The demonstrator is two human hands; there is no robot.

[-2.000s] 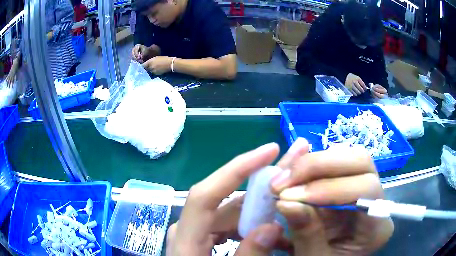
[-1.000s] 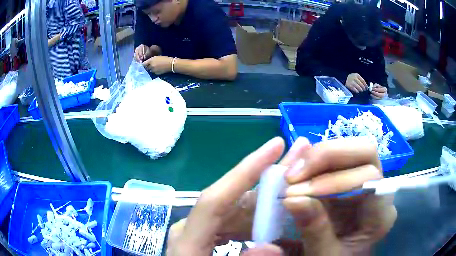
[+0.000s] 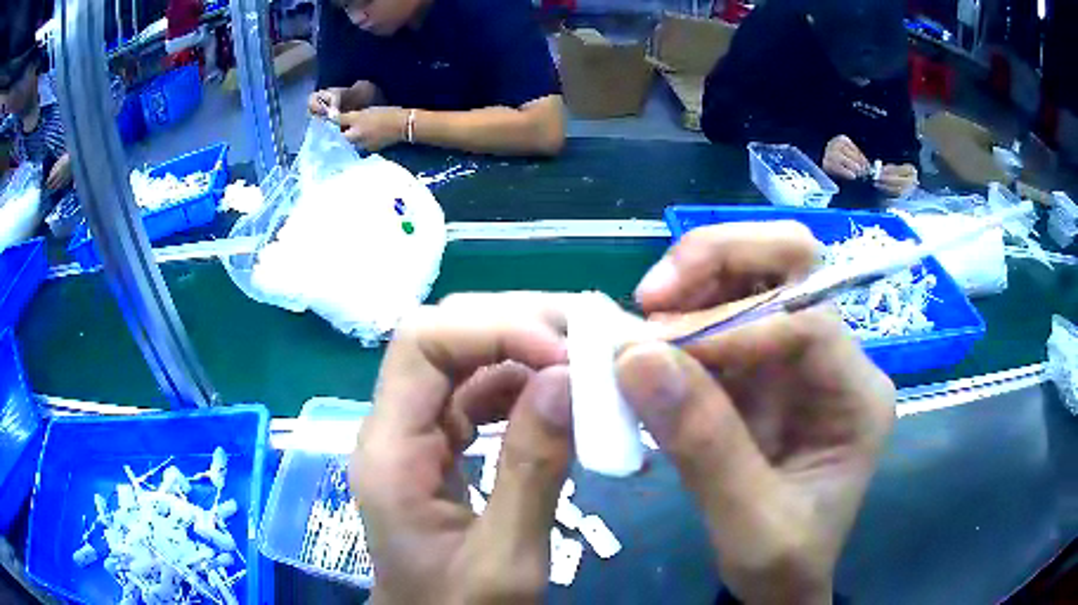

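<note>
A smooth white plastic housing point(image 3: 604, 408) is held upright in front of me between both hands. My left hand point(image 3: 473, 449) pinches its left side with thumb and index finger. My right hand point(image 3: 757, 414) holds a thin wired stem part point(image 3: 816, 287) against the housing's upper right side, its thumb touching the housing. The stem points up to the right, dark and silvery near the fingers and white towards its far end. The fingers hide the joint, so I cannot tell how deep the stem sits. Loose white housings point(image 3: 599, 535) lie on the dark bench behind my hands.
A blue bin point(image 3: 262, 496) of assembled pieces and a clear parts box point(image 3: 284, 534) stand at left. Across the green belt point(image 3: 520, 267) are a bulging clear bag point(image 3: 355, 248) and a second blue bin point(image 3: 946, 349). Two people work opposite. A metal upright point(image 3: 124, 236) rises at left.
The housing has moved up and left, and its visible face is now between both thumbs. The stem has swung from nearly level to pointing up right. The view has tilted down slightly.
</note>
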